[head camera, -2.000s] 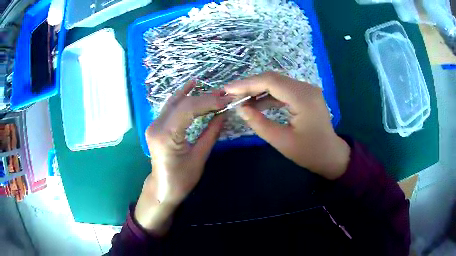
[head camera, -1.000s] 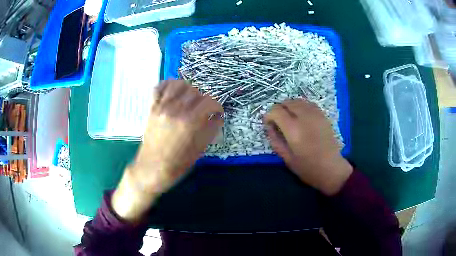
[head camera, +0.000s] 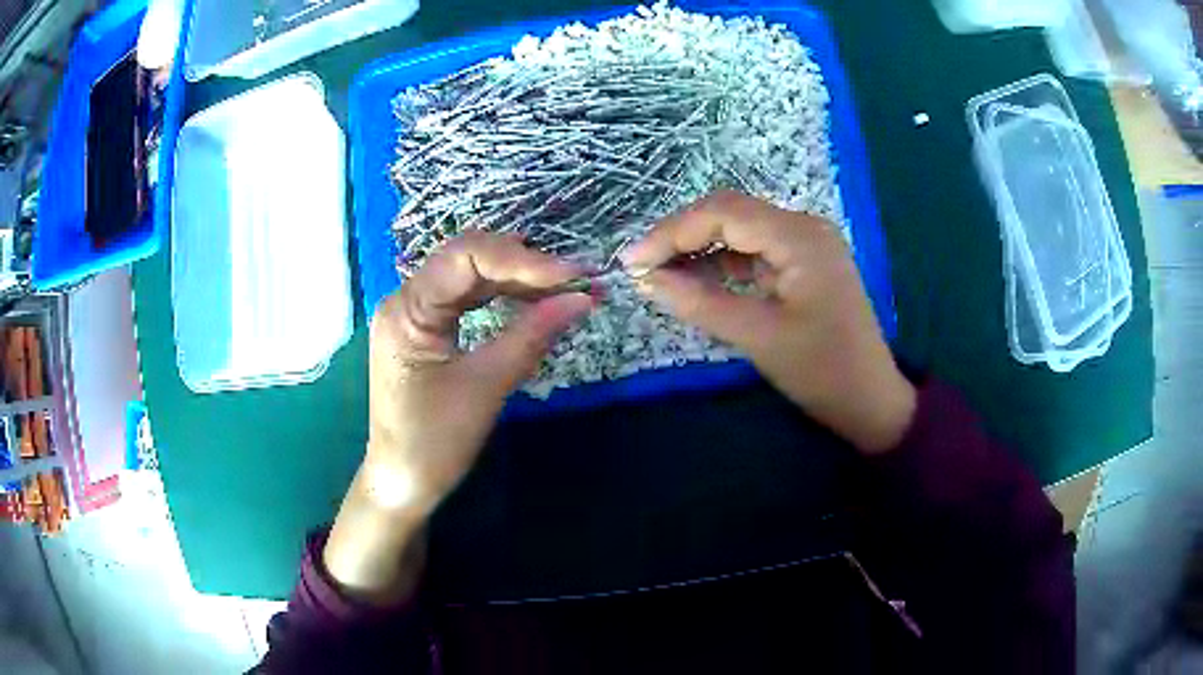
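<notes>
A bright blue tray (head camera: 867, 211) lies in front of me, heaped with small white pieces (head camera: 778, 99) and, on the left and middle, thin metal pins (head camera: 554, 132). My left hand (head camera: 455, 336) and my right hand (head camera: 792, 297) meet over the near part of the tray. The thumb and fingertips of my left hand pinch a thin metal pin. The fingertips of my right hand pinch at the pin's right end. Whether a white piece is between the right fingertips is too small to tell.
A clear box (head camera: 264, 237) stands left of the tray. A second blue tray (head camera: 60, 244) with a dark phone (head camera: 116, 152) is at upper left. Clear lids (head camera: 1062, 224) lie stacked at the right table edge. One loose white piece (head camera: 921, 119) lies right of the tray.
One second ago my hands were apart over the tray; now their fingertips are together at a pin. The tray and boxes appear shifted left and up as the view moved.
</notes>
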